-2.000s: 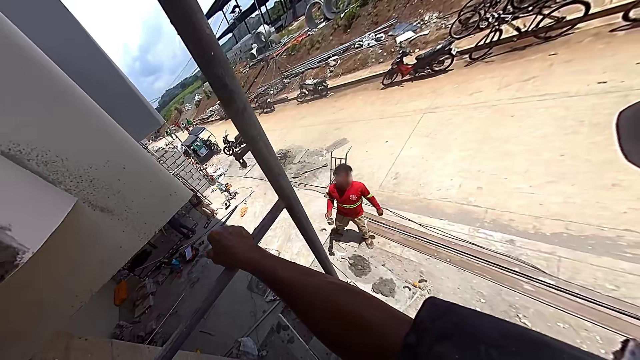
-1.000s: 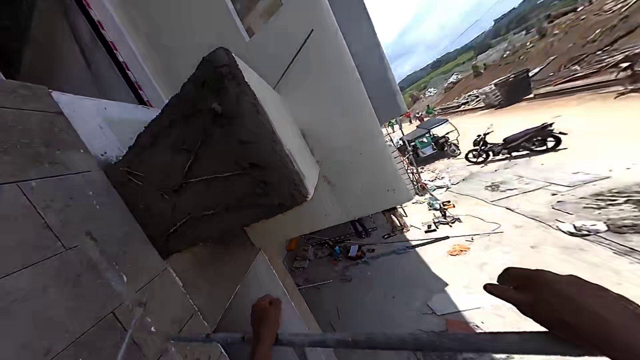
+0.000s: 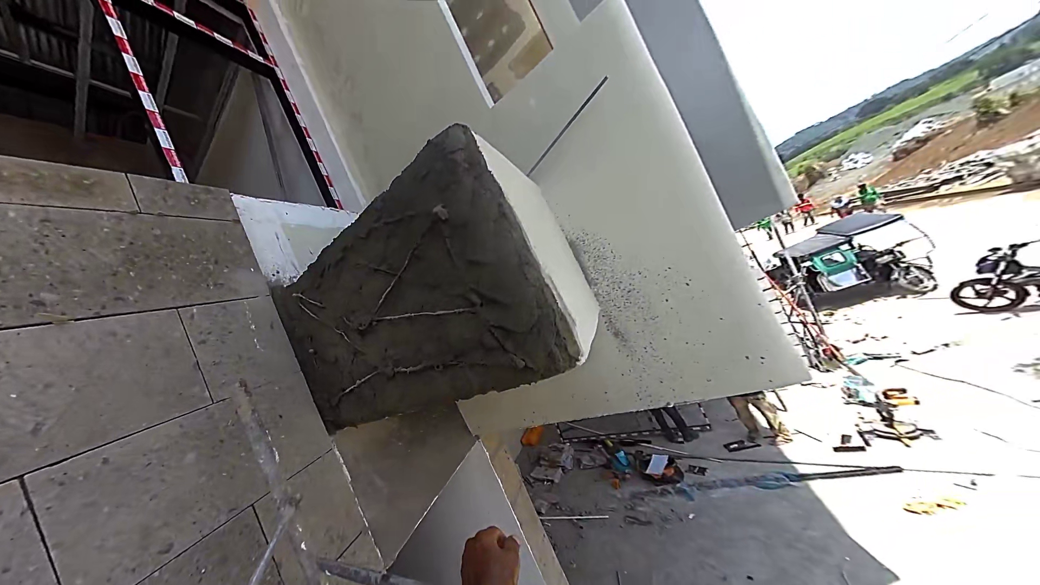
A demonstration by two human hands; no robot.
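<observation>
At the bottom edge, my left hand [image 3: 490,556] is curled into a fist beside a metal pipe [image 3: 366,573] spattered with mortar. Its grip on the pipe is partly cut off by the frame. Up and left of the hand, a block with a rough, dark cement face [image 3: 431,301] juts from the building, with thin ridges across that face and a smooth pale side. Stone-look tiles [image 3: 114,382] cover the wall at left, and a pale smooth wall [image 3: 674,301] stands behind the block. My right hand is out of view.
Red-and-white striped bars [image 3: 142,89] frame a dark opening at upper left. Far below lie tools and debris [image 3: 626,467] on concrete. A worker's legs [image 3: 761,414] show near the wall's lower edge. A covered tricycle [image 3: 845,256] and a motorcycle [image 3: 995,280] stand at right.
The view has swung from the road and a worker in red to the wall and cement block. My right hand, open above the pipe one second ago, has left the view.
</observation>
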